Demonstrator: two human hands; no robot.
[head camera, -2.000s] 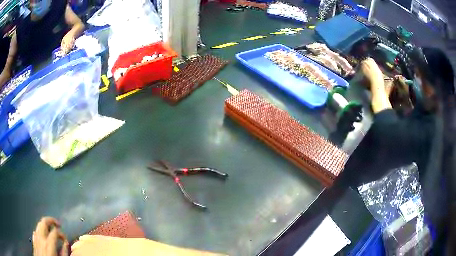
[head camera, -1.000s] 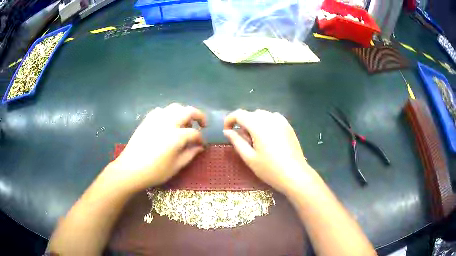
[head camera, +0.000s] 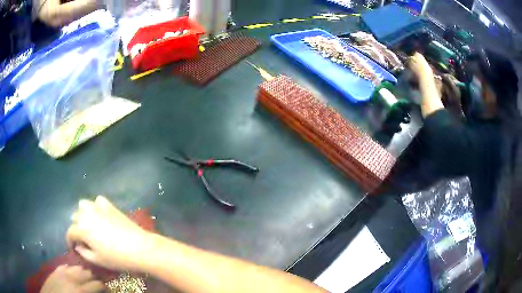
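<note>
The red-brown perforated board (head camera: 143, 219) lies at the lower left, mostly covered by my hands. A small part of the heap of gold-silver metal parts (head camera: 127, 284) shows at the bottom edge. My right hand (head camera: 109, 234) is bent over the board with its fingers curled down; whether it holds a part is hidden. My left hand (head camera: 71, 280) is cut off by the bottom edge, low over the board and blurred; its fingertips are not clear.
Open pliers (head camera: 200, 166) lie right of my hands. Stacked jig plates (head camera: 326, 131) stand beyond, with a spare plate (head camera: 220, 57), red bin (head camera: 163, 44), blue tray (head camera: 332, 63) and clear bag (head camera: 71, 86) further off. A person (head camera: 475, 137) sits at the right; white paper (head camera: 355, 263) lies below.
The view has swung right again from the board, so my hands and board now show at the lower left. Earlier both hands were above the board with fingers curled.
</note>
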